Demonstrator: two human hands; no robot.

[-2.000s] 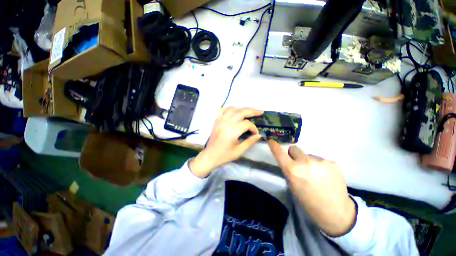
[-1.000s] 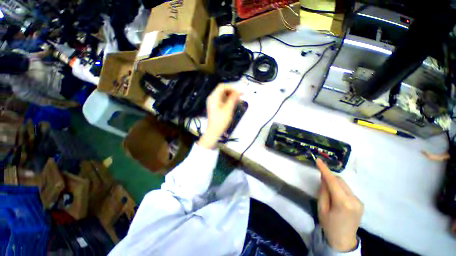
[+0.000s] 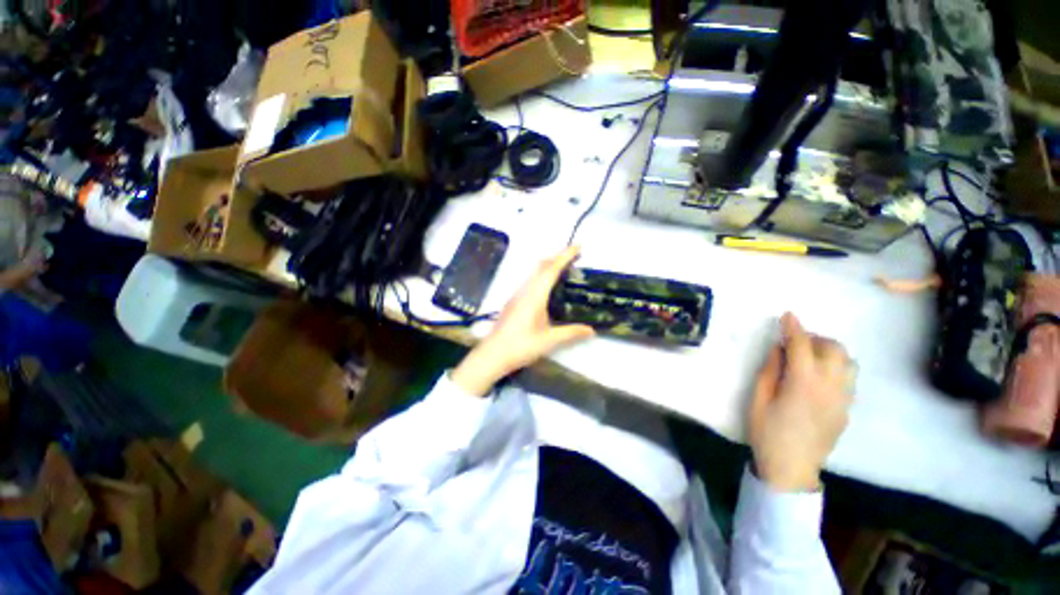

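Note:
A camouflage portable speaker (image 3: 634, 307) lies lengthwise on the white bench in front of me, its open side with electronics and a bit of red facing up. My left hand (image 3: 532, 320) grips the speaker's left end between thumb and fingers. My right hand (image 3: 802, 395) is over the bench to the right of the speaker, apart from it, with its fingers curled together. Whether the right fingertips hold something small cannot be told.
A smartphone (image 3: 472, 270) and tangled black cables (image 3: 360, 238) lie to the left, beside cardboard boxes (image 3: 331, 87). A yellow pen (image 3: 781, 245) lies before a metal fixture (image 3: 744, 145). A pink speaker (image 3: 1030, 360) and a camouflage one (image 3: 983, 302) are at right.
My left hand has come back from over the smartphone and taken hold of the speaker's left end. My right hand has moved off the speaker to the right. The view has shifted.

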